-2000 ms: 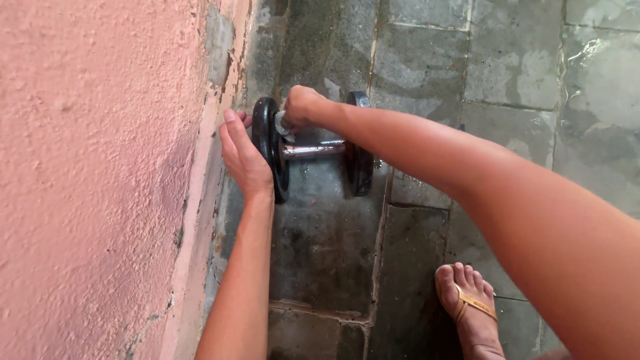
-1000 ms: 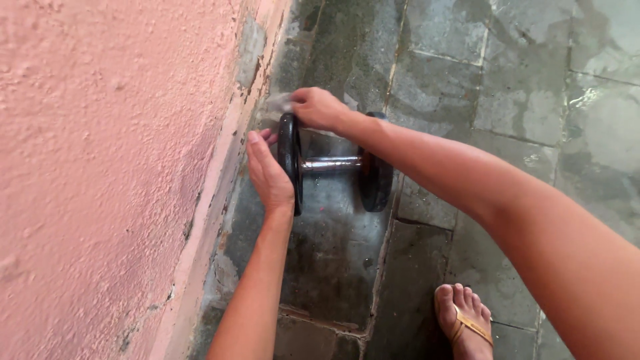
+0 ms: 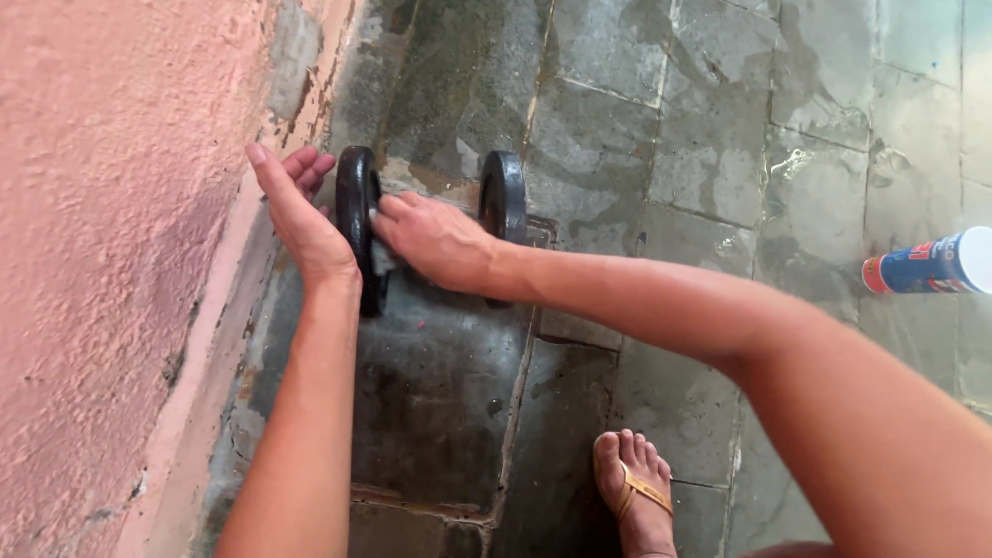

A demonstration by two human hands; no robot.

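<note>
A dumbbell with two black weight plates lies on the wet stone floor beside the wall. My left hand (image 3: 302, 221) is at the outer side of the left plate (image 3: 355, 225), palm turned toward it and fingers apart; it grips nothing. Between the plates, my right hand (image 3: 434, 240) presses a pale, crumpled cloth or wipe (image 3: 381, 252) to the inner face of that same plate. My right hand and wrist hide the metal bar. The right plate (image 3: 504, 198) stands behind my right wrist, its lower part mostly covered.
A rough pink wall (image 3: 139, 194) with peeling paint at its base runs along the left. On the right, a blue and red cylindrical container with a white end (image 3: 922, 263) is on the floor. A foot in a yellow thong sandal (image 3: 639, 492) rests on the tiles (image 3: 690, 387) below.
My right hand has moved from beyond the left plate's top edge to its inner face, the pale cloth still in its fingers. The view has shifted, and the container has come into sight.
</note>
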